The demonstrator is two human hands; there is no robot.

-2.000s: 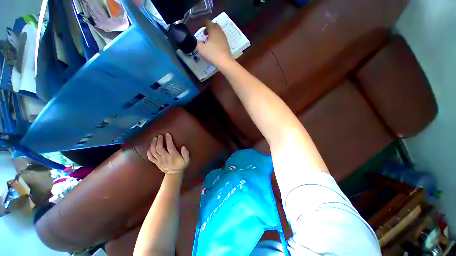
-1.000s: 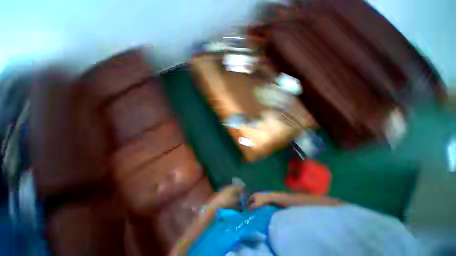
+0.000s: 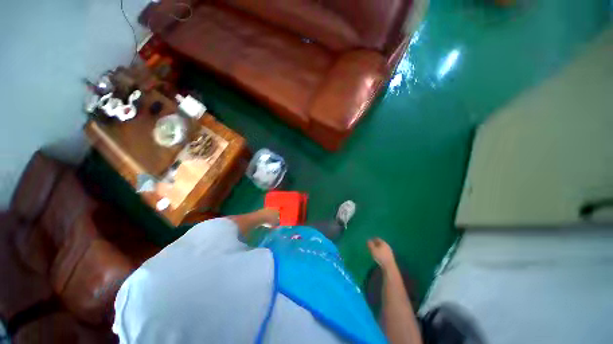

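Note:
My left hand [image 3: 269,216] is small and blurred at the near edge of a red stool [image 3: 289,205], with the forearm coming from the left; its fingers are not clear. My right hand [image 3: 381,251] hangs over the green floor to the right of the blue apron [image 3: 312,259]. Its fingers look loosely bent, and whether it holds anything is not clear.
A wooden tea table [image 3: 195,181] with cups and trays stands left. Brown sofas stand at the back [image 3: 269,60] and left [image 3: 87,262]. A bag-lined bin [image 3: 267,168] is beyond the stool. A pale cabinet-like surface [image 3: 538,148] is right. A shoe [image 3: 346,212] shows ahead.
The view has swung from the sofa and blue basket to the tea table and green floor. My hands, close together one second ago, are now apart.

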